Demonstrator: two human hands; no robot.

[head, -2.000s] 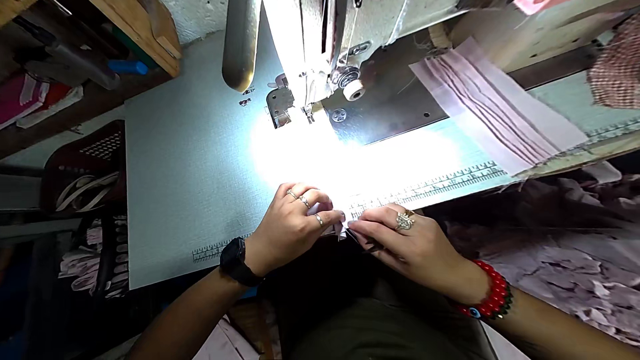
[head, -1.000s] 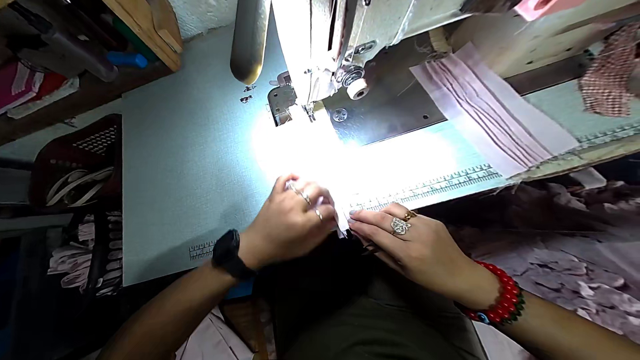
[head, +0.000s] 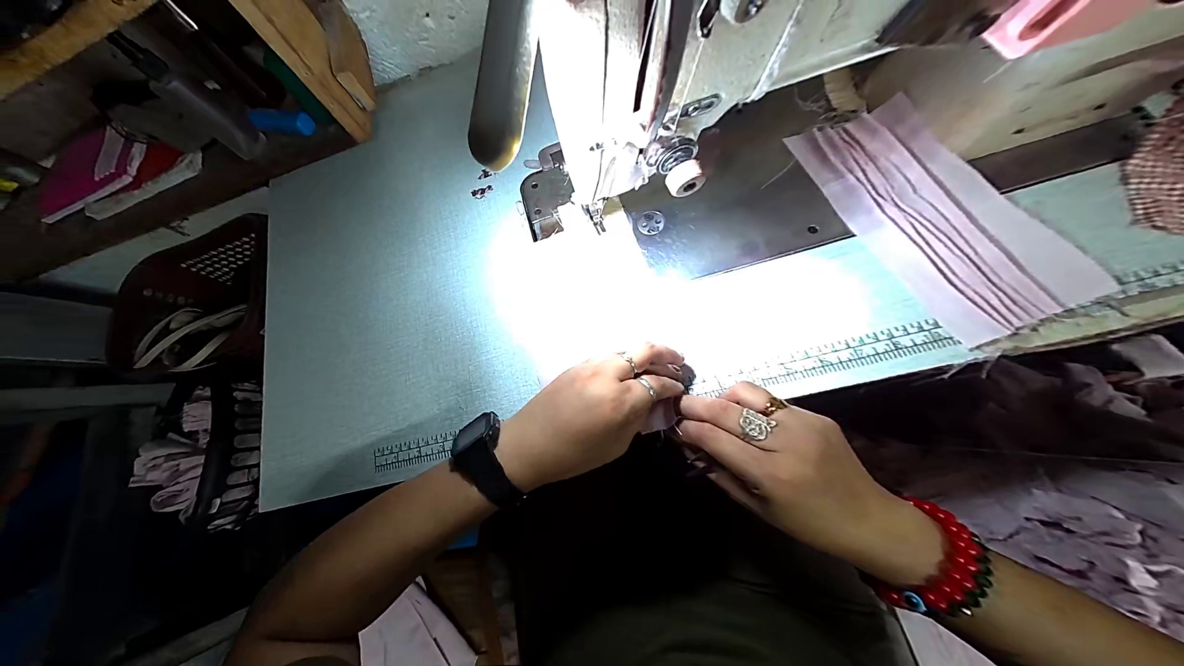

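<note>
My left hand (head: 592, 416), with rings and a black watch, pinches a small piece of pale pink fabric (head: 659, 416) at the front edge of the sewing table (head: 370, 305). Against it, my right hand (head: 786, 462), with rings and a red bead bracelet, grips the same fabric near its fingertips. Fingers hide much of the piece. Beyond the hands stands a sewing machine, its presser foot (head: 598, 215) over a brightly lit, washed-out patch. A pleated pink fabric panel (head: 943, 222) lies to the right, across the machine bed and table edge.
Printed ruler markings (head: 851, 356) run along the table's front edge. A dark red perforated basket (head: 194, 287) holding pale strips is at the left, below a wooden shelf (head: 305, 65) with tools. Checked fabric (head: 1156, 166) lies far right. Crumpled pink cloth (head: 1064, 527) is heaped below at right.
My left fingers have closed in toward my right fingertips, and less of the pale fabric shows between them than one second ago. Both hands stay by the table's front edge.
</note>
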